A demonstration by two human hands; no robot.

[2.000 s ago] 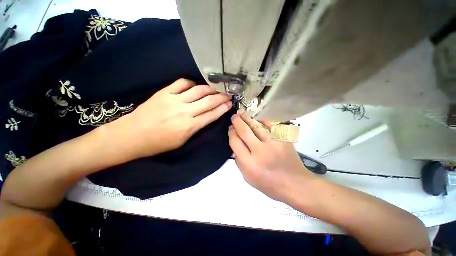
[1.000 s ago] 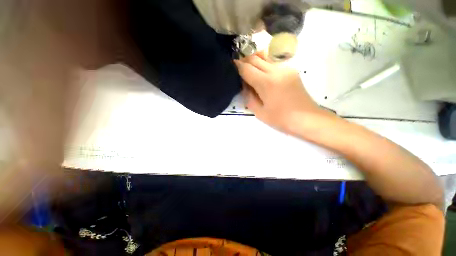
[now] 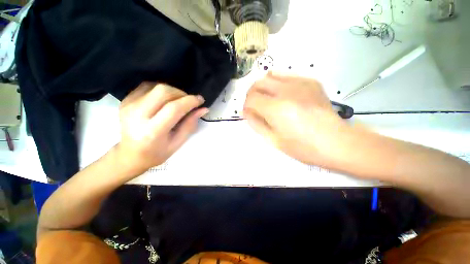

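The black garment piece (image 3: 103, 46) lies bunched left of the machine, its right part reaching the needle area. My left hand (image 3: 160, 121) has its fingers curled on the garment's lower edge, fingertips left of the needle plate. My right hand (image 3: 288, 116), slightly blurred, is on the table right of the garment, apart from it, fingers curled; whether it holds anything is hidden. The cream ribbed knob (image 3: 251, 38) sits beside the needle area, below a black ringed part (image 3: 251, 11). A black handle end (image 3: 342, 109), perhaps of the snips, shows beside my right hand.
A white-handled tool (image 3: 402, 63) and a dark thread tangle (image 3: 375, 30) lie on the white table (image 3: 216, 160) at right. Dark embroidered cloth (image 3: 247, 216) is below the table's front edge. A blue strip (image 3: 374, 198) hangs at that edge.
My left hand has come back from the far left to the garment's lower edge. The garment is bunched differently at left. My right hand has moved slightly away from the needle area. The camera view has shifted.
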